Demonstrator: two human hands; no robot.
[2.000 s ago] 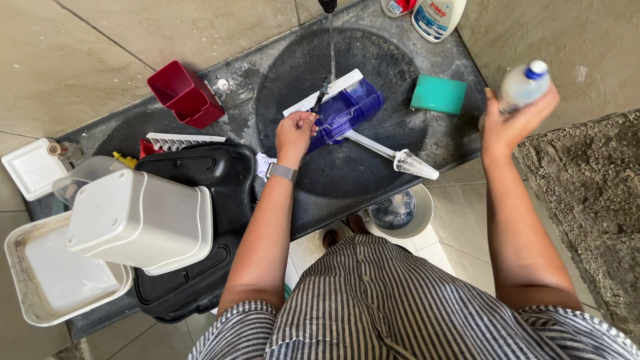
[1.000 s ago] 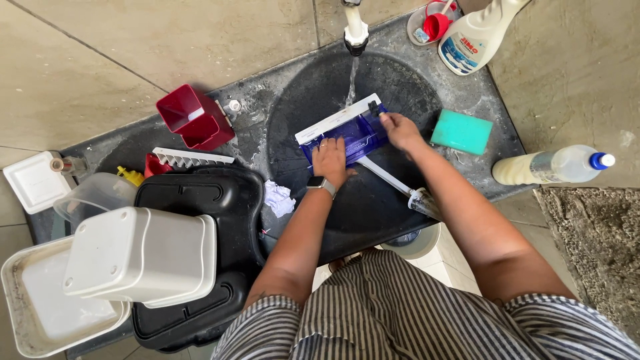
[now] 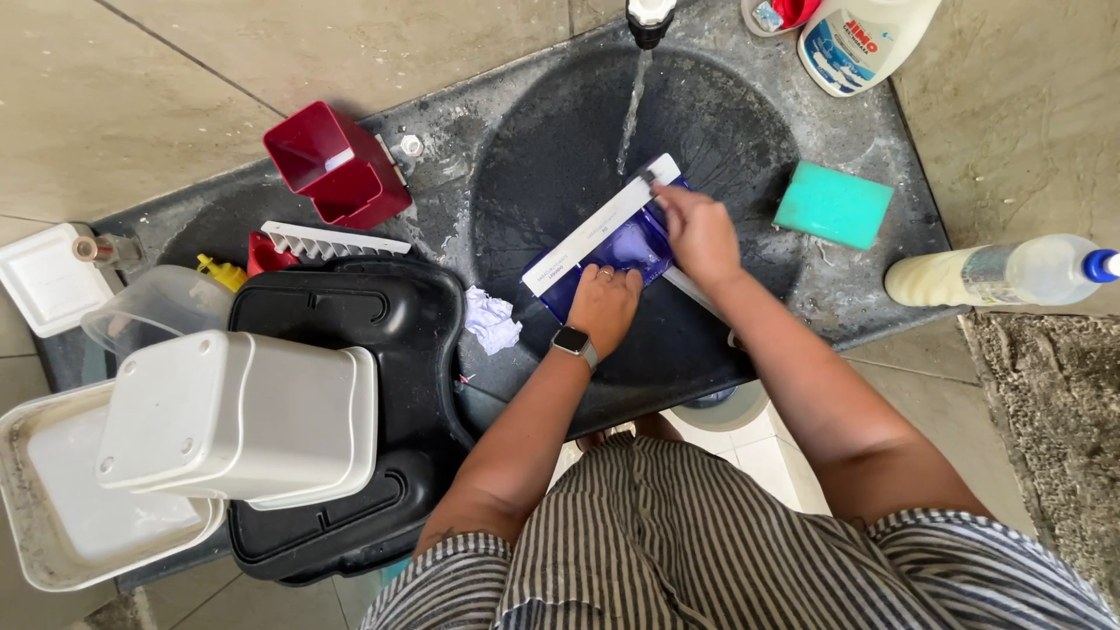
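Note:
In the dark oval sink basin (image 3: 542, 157) lies a blue translucent plastic dispenser (image 3: 634, 245) with a white strip (image 3: 595, 232) along its upper edge. My left hand (image 3: 605, 306), with a watch on its wrist, rests on the blue body's lower edge and steadies it. The fingers of my right hand (image 3: 700, 229) hold a small dark object (image 3: 648, 178) against the upper right end of the strip; what it is cannot be told. A white handle (image 3: 691, 291) passes beneath my right forearm. Water (image 3: 633, 114) runs from the faucet (image 3: 649, 22) just beyond the dispenser.
Right of the basin are a green sponge (image 3: 834, 205), a bottle with a blue cap (image 3: 997, 271) and a cleaner bottle (image 3: 862, 44). At left are a red plastic holder (image 3: 337, 166), crumpled paper (image 3: 492, 321), a black tray (image 3: 420, 350) and a white container (image 3: 254, 420).
Two seconds ago my right hand held the blue-capped bottle; it now stands let go on the right, and that hand is at the dispenser. My left hand has moved from the strip to the lower edge.

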